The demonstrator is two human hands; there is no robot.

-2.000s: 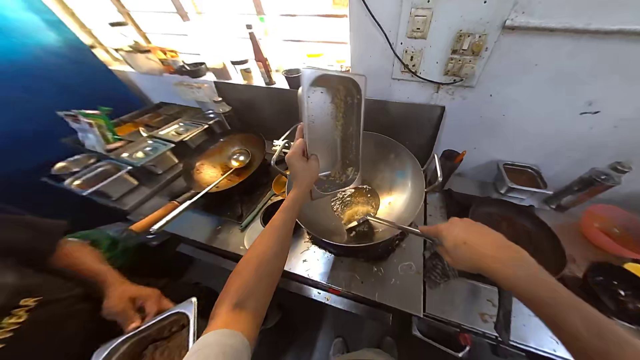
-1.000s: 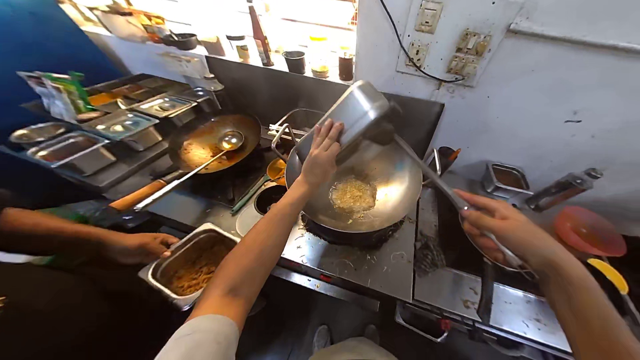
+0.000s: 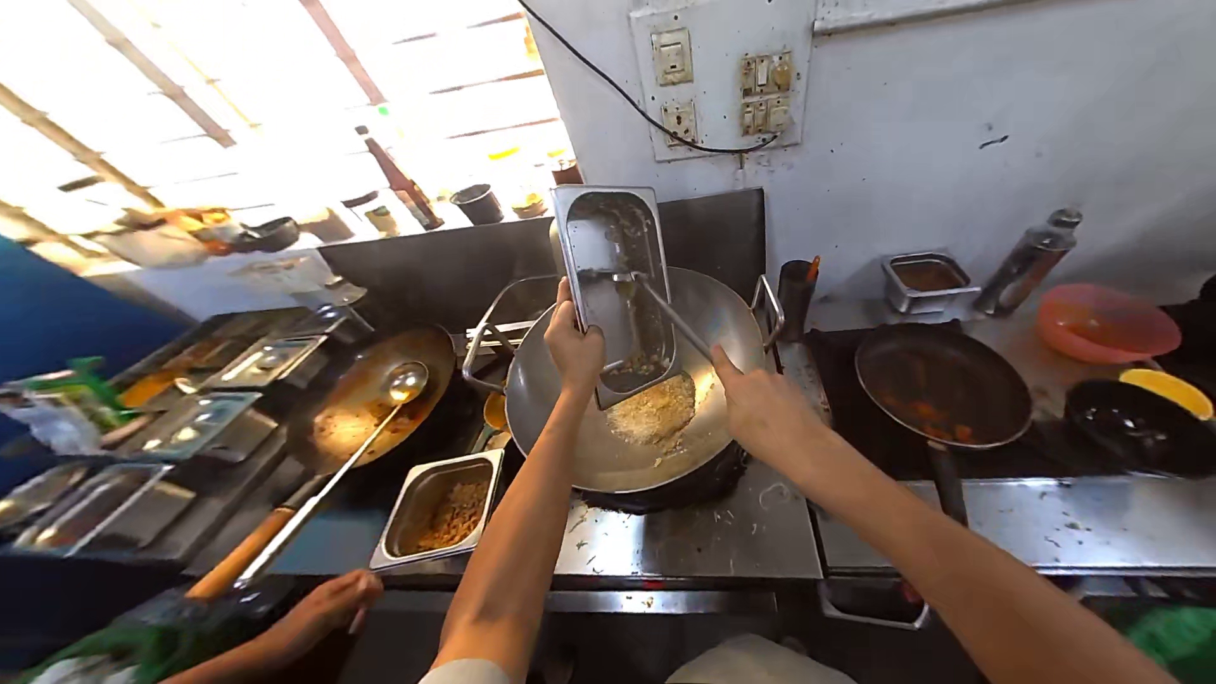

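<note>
My left hand (image 3: pixel 575 351) grips the edge of a deep steel food pan (image 3: pixel 617 285), tilted upright over a large two-handled wok (image 3: pixel 541 418). Inside the pan, dark residue clings to the walls. My right hand (image 3: pixel 760 399) holds a metal-handled utensil (image 3: pixel 676 318) whose head is against the pan's inside. In the wok lies a mound of pale yellow minced food (image 3: pixel 655 413) in liquid. Another steel pan with brown chopped food (image 3: pixel 454 518) rests on the counter, left of my left forearm.
Left stands a second wok (image 3: pixel 332 418) with a ladle (image 3: pixel 407 382) in it. A co-worker's hand (image 3: pixel 337 598) is at lower left. Lidded steel containers (image 3: pixel 195 427) line the far left. To the right are a frying pan (image 3: pixel 940 385), a pink bowl (image 3: pixel 1107 323) and a steel bottle (image 3: pixel 1031 261).
The utensil has moved back inside the tilted pan. The pan of brown food, at the co-worker's hand before, now rests on the counter. More pale food lies in the wok.
</note>
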